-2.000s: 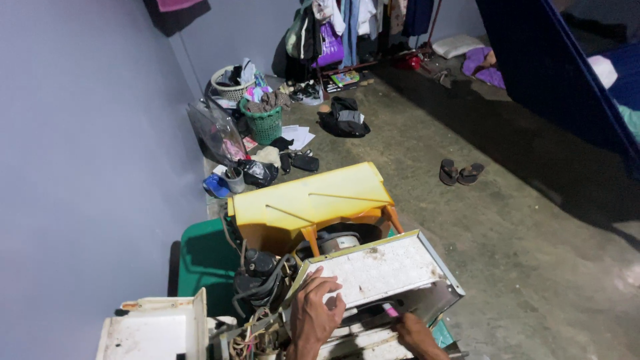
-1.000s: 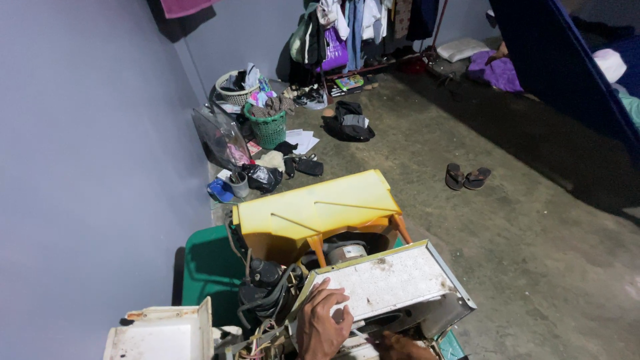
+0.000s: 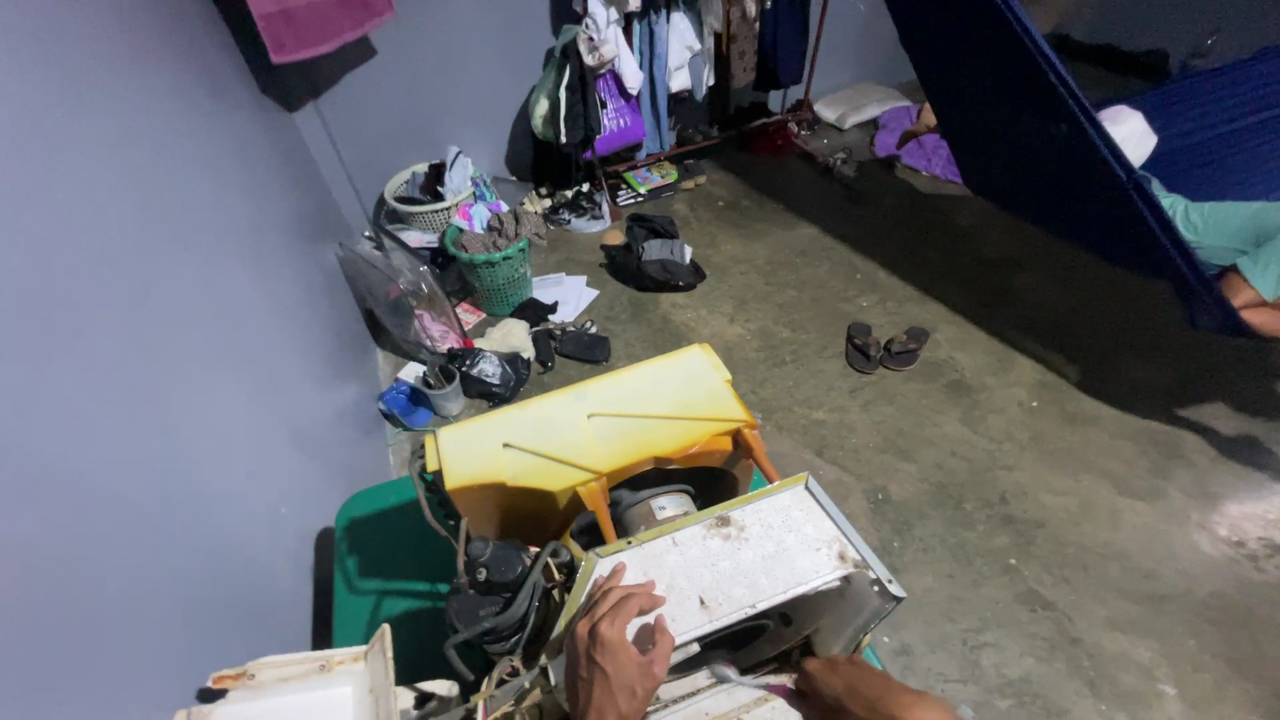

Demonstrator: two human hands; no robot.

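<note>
A disassembled air conditioner stands at the bottom centre, with a white metal housing [image 3: 735,560], a yellow foam cover [image 3: 600,410], a fan motor [image 3: 660,505] and a black compressor [image 3: 497,565]. My left hand [image 3: 618,640] lies on the left part of the housing's stained top, fingers bent and thumb apart, with nothing seen in it. Low at the housing's open side is my right hand [image 3: 850,688], partly hidden. It holds a small pink-handled tool [image 3: 740,680] with a pale end; its exact kind is unclear. A round dark opening shows inside the housing.
Under the unit is a green plastic surface [image 3: 375,540]; a white plastic casing [image 3: 300,685] lies at its left. Sandals [image 3: 885,347], a black bag [image 3: 655,255] and laundry baskets [image 3: 492,270] are on the floor. A person lies in a blue hammock [image 3: 1080,170].
My right hand has shifted lower at the housing's open side since the earliest frame, with the pink-handled tool. My left hand stays on the housing.
</note>
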